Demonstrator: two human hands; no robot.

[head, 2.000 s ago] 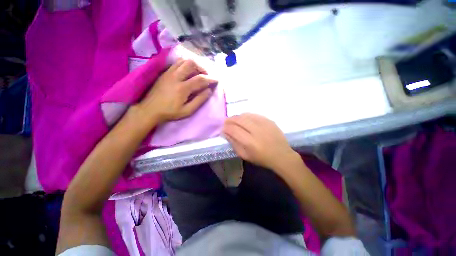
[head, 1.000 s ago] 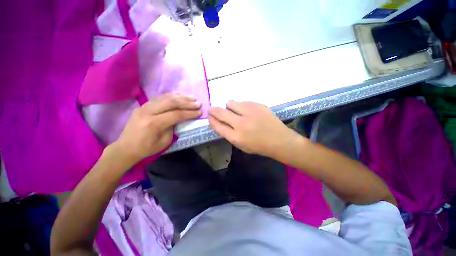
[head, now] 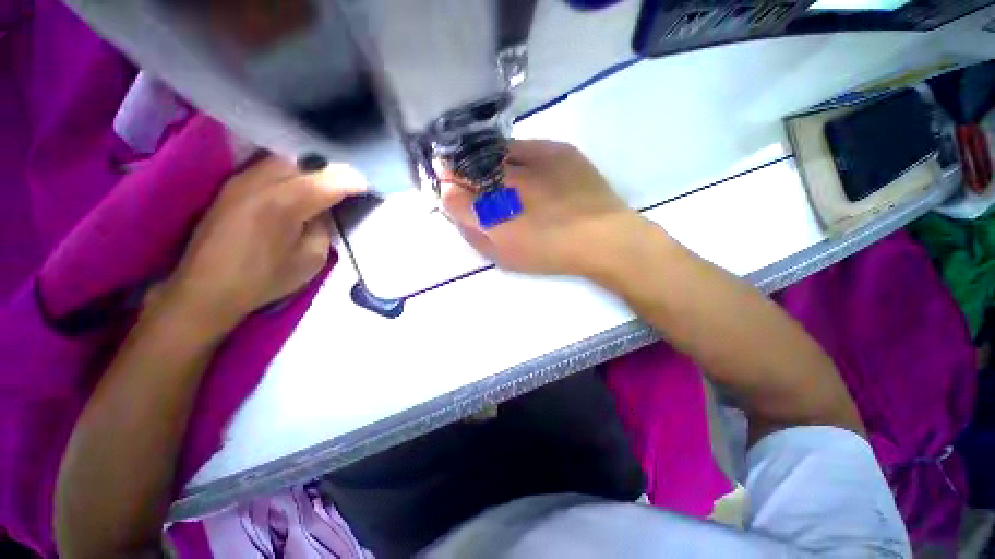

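The magenta panel lies at the left of the white machine table, bunched and folded under and beyond my left hand. My left hand is on it with curled fingers, its fingertips left of the needle area. My right hand reaches under the sewing machine head. The presser foot area and blue knob cover part of my right hand, so its fingertips and anything in them are hidden.
A black phone lies on a beige tray at the right, beside red-handled snips. A ruler-marked edge runs along the table front. A magenta bundle is at the lower right; pale pink pieces hang below.
My right hand has moved from the table's front edge up to the needle area. My left hand and the magenta cloth have moved up and left. The pale pink side is mostly out of sight.
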